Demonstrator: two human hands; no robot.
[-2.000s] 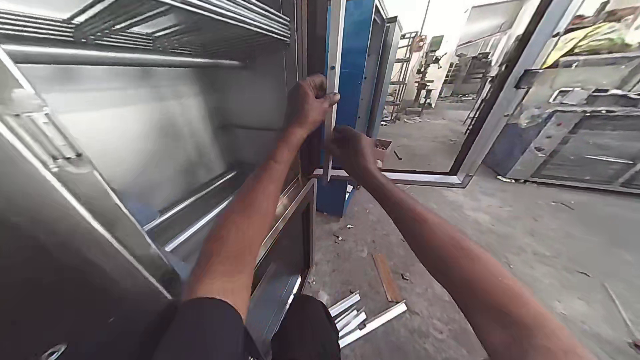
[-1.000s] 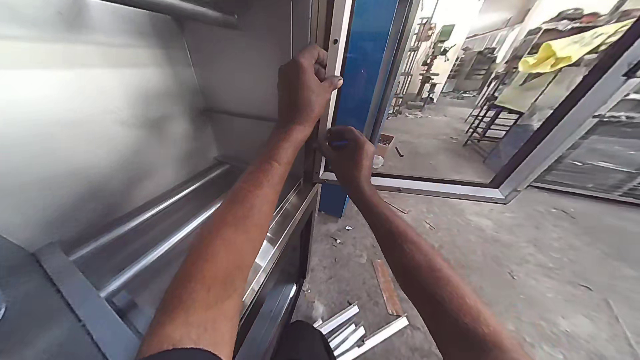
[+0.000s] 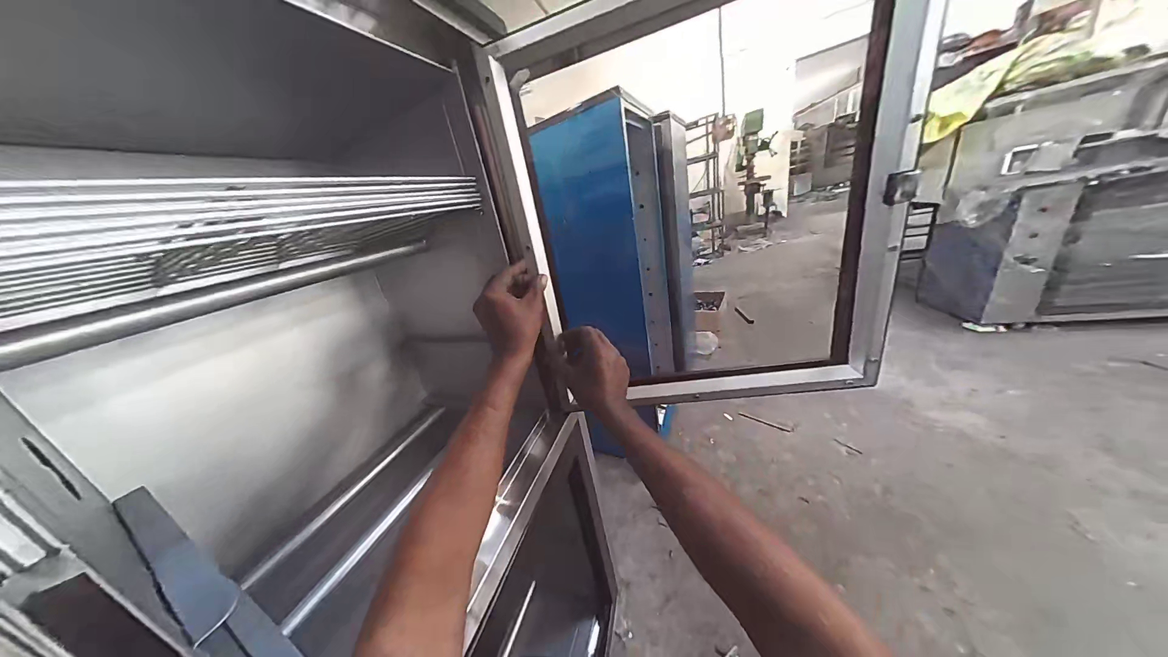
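Note:
A metal cabinet [image 3: 438, 310] stands at the left, its upper glazed door frame [image 3: 757, 388] swung outward on the hinge side. My left hand [image 3: 513, 306] is at the inner upright of that door frame, fingers bent against its edge. Lower on the same upright is my right hand [image 3: 591, 365], its fingers curled close to the frame near the bottom corner; whether something small is in them cannot be made out. A metal latch piece [image 3: 902, 187] sits on the door's outer upright. Inside the cabinet, a ribbed metal rack [image 3: 228, 237] lies above a round bar [image 3: 301, 278].
Beyond the door glass stands a blue cabinet [image 3: 589, 228]. A small open box [image 3: 709, 310] rests on the floor behind it. At the right is a large metal unit [image 3: 1086, 219] with yellow sheeting [image 3: 972, 91] on top. A lower framed door [image 3: 547, 547] sits below my hands.
The view has shifted so that more of the upper door and rack shows. Both hands stay at the door's inner upright throughout.

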